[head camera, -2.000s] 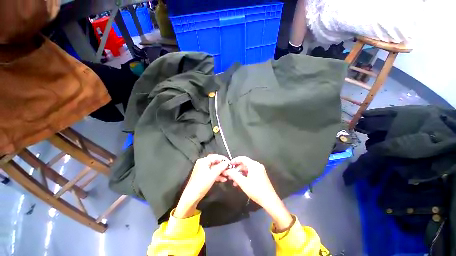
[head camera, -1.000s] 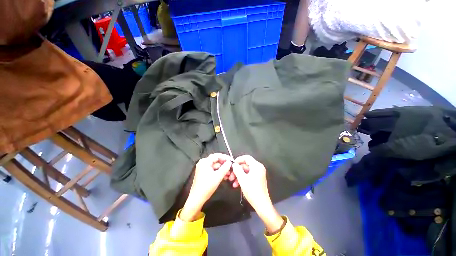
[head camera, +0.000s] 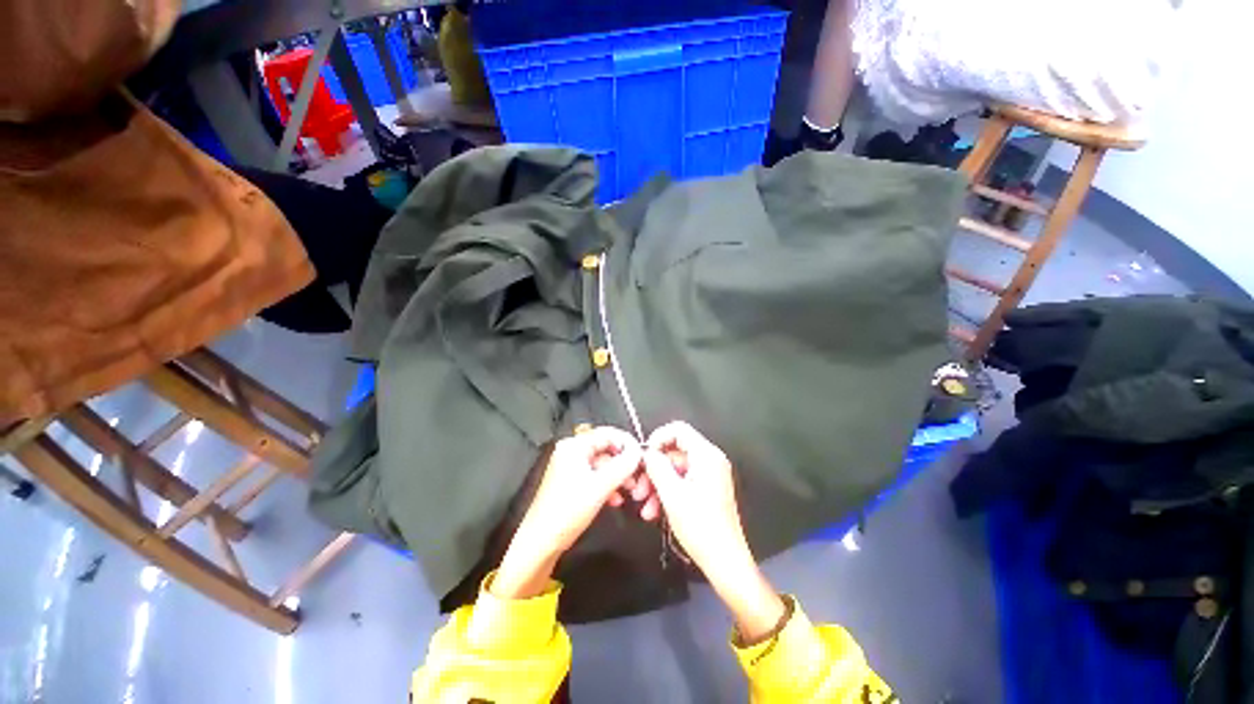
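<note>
A dark olive-green jacket lies spread over a low blue crate before me. A silvery-white zipper runs down its front beside a placket with brass buttons. My left hand and my right hand meet at the zipper's lower end, fingertips pinched together on it. What lies between the fingertips is too small and hidden to tell. A thin dark thread or cord hangs below my right fingers.
A large blue crate stands behind the jacket. More dark jackets lie on blue at the right. Wooden stools stand at the left and upper right. A person in brown is close at left, another in white upper right.
Both hands stay at the zipper's lower end with small finger shifts. Since the earliest frame they have drawn closer together, and a thread now hangs visibly below the right hand.
</note>
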